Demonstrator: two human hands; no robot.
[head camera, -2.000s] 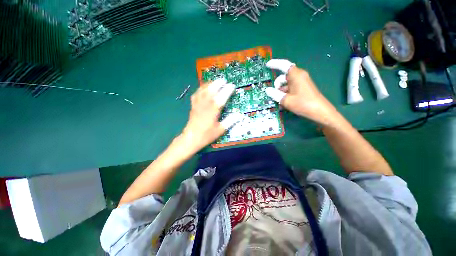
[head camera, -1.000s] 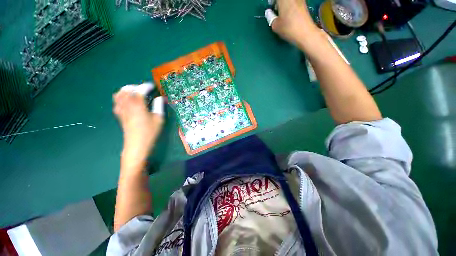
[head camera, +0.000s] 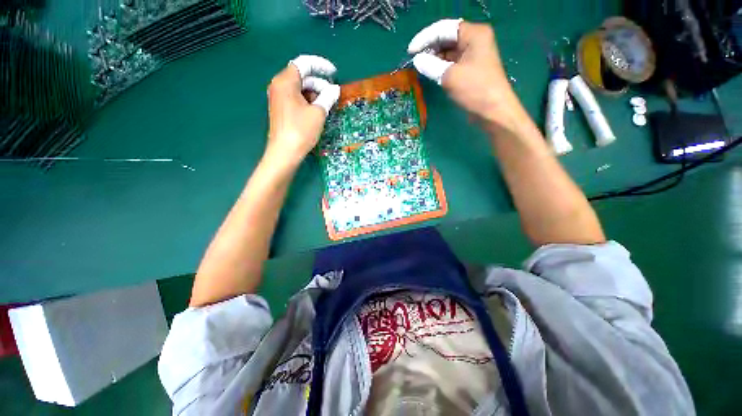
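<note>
A green circuit board panel (head camera: 378, 154) lies in an orange fixture (head camera: 389, 224) in front of me, with a bright glossy lower end. My right hand (head camera: 468, 65) is above the fixture's far right corner, its white-covered thumb and finger pinched on a thin grey lead (head camera: 404, 64). My left hand (head camera: 299, 104) is at the fixture's far left corner, white-covered thumb and fingertip curled close together. Whether it holds anything cannot be told.
A pile of loose leads (head camera: 358, 10) lies at the far edge, stacked panels (head camera: 163, 36) far left. White-handled pliers (head camera: 575, 112), a yellow roll (head camera: 616, 55) and a black box (head camera: 690, 136) with cable are right. Solder wire (head camera: 130, 159) lies left, a white-grey box (head camera: 98, 337) below.
My right hand has come back from the far right to the fixture's far corner, with a lead. My left hand has moved to the far left corner. The view has shifted; the pliers show again.
</note>
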